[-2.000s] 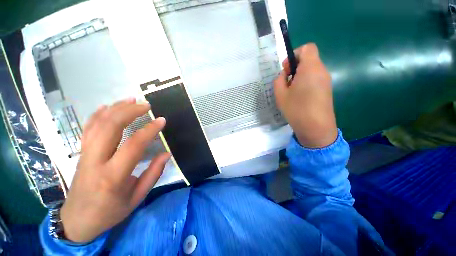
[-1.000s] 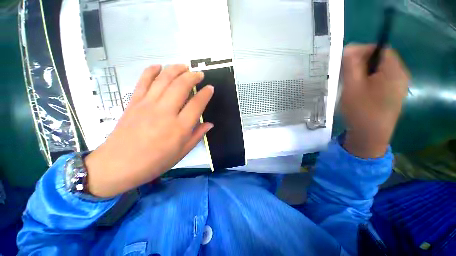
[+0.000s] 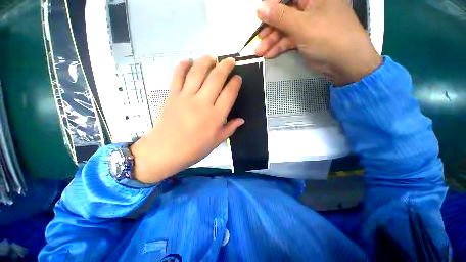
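A silver-grey laptop bottom cover (image 3: pixel 299 97) with a dotted vent grid lies on white paper (image 3: pixel 306 146). A black adhesive strip (image 3: pixel 250 120) on its pale-edged liner lies across it, with the bare white liner (image 3: pixel 222 25) above. My right hand (image 3: pixel 317 38) holds slim black tweezers (image 3: pixel 254 35) like a pen, their tip at the strip's upper end. My left hand (image 3: pixel 196 112) lies flat over the strip's left edge, fingers spread, fingertips by its upper end. Whether the tweezers grip a piece cannot be told.
Shiny film-covered strips (image 3: pixel 74 97) lie left of the cover on the green mat (image 3: pixel 28 92). A layered grey-and-white pile (image 3: pixel 7 158) is at the far left edge. My blue sleeves and smock fill the bottom.
My right hand has come in from the right with the tweezers, down to the strip's upper end. My left hand has settled by that end. The view has shifted, first left and then further left.
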